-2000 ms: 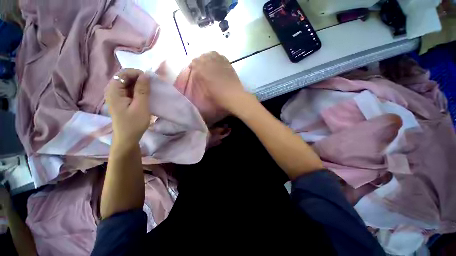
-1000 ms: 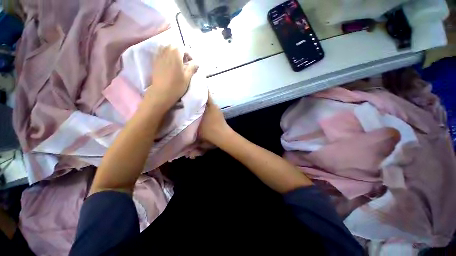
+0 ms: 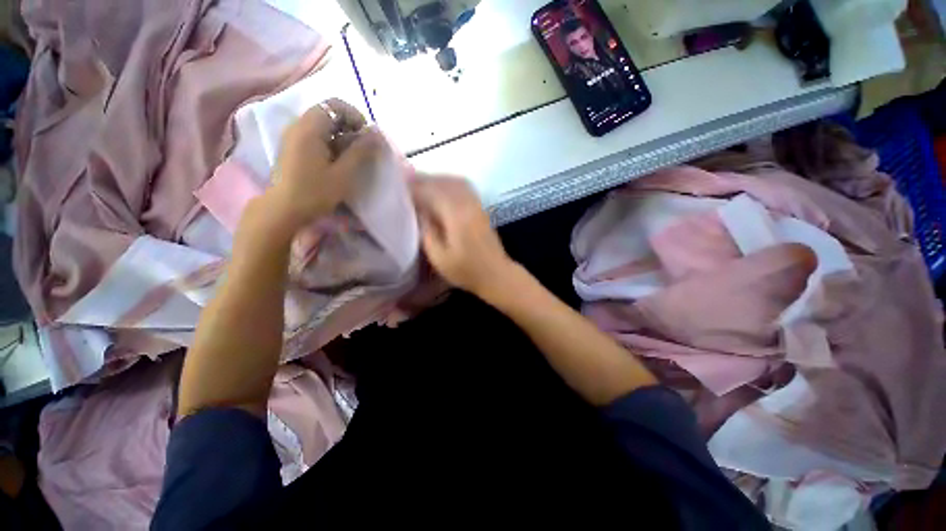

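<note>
A dusty-pink and white garment (image 3: 135, 114) lies bunched over the left of the machine table and hangs past its front edge. My left hand (image 3: 324, 161) grips its pale cloth near the table's front edge, left of and below the needle area. My right hand (image 3: 452, 230) is just to the right, blurred, with its fingers against the cloth's right side; its fingertips are partly hidden, so its hold is unclear. The presser foot and needle area (image 3: 446, 57) is under bright light, apart from both hands.
A lit smartphone (image 3: 593, 64) lies right of the needle. A dark reddish-purple item (image 3: 716, 37) and a black strapped item (image 3: 804, 42) lie farther right. Pink-and-white garments (image 3: 726, 301) heap at lower right, beside a blue basket (image 3: 900, 166). Another pink heap (image 3: 104, 446) is at lower left.
Since one second ago, my left hand has lifted and folded up the pale cloth. My right hand has moved up slightly from beneath the cloth's right edge. The phone picture has changed.
</note>
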